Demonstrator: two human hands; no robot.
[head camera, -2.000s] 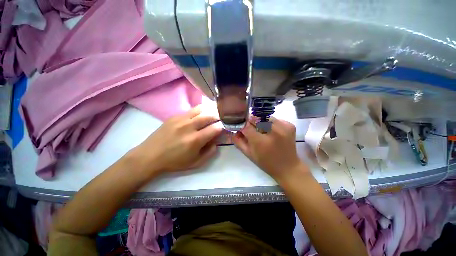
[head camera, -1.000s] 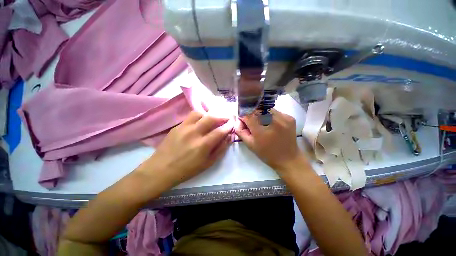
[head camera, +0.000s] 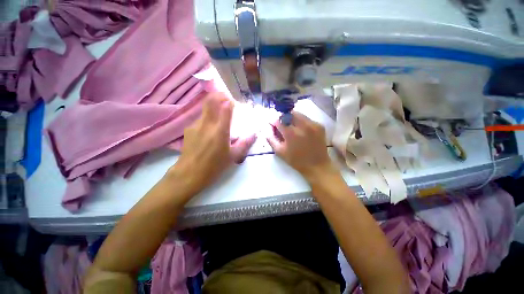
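Observation:
Pink garment pieces (head camera: 123, 129) lie heaped left of the needle area of the white sewing machine (head camera: 356, 34). My left hand (head camera: 210, 138) rests at the right end of the pink cloth, fingers bent; glare hides whether it grips the cloth. My right hand (head camera: 299, 143) is just right of the needle area (head camera: 258, 112), with its fingertips bent towards the bright light. I cannot tell whether it holds anything. The two hands are apart, with a dark seam line of the bed between them. Cream strips (head camera: 376, 140) lie in a loose pile right of my right hand.
Snips with green-yellow handles (head camera: 453, 143) lie beyond the cream strips, and an orange-handled tool (head camera: 505, 128) is at the far right. The table's grey scale edge (head camera: 258, 209) runs in front. More pink cloth (head camera: 454, 235) hangs below the table at right.
My left hand has moved left and up, away from my right hand, and its fingers have lifted. The view has shifted, showing more of the machine and the bright needle area.

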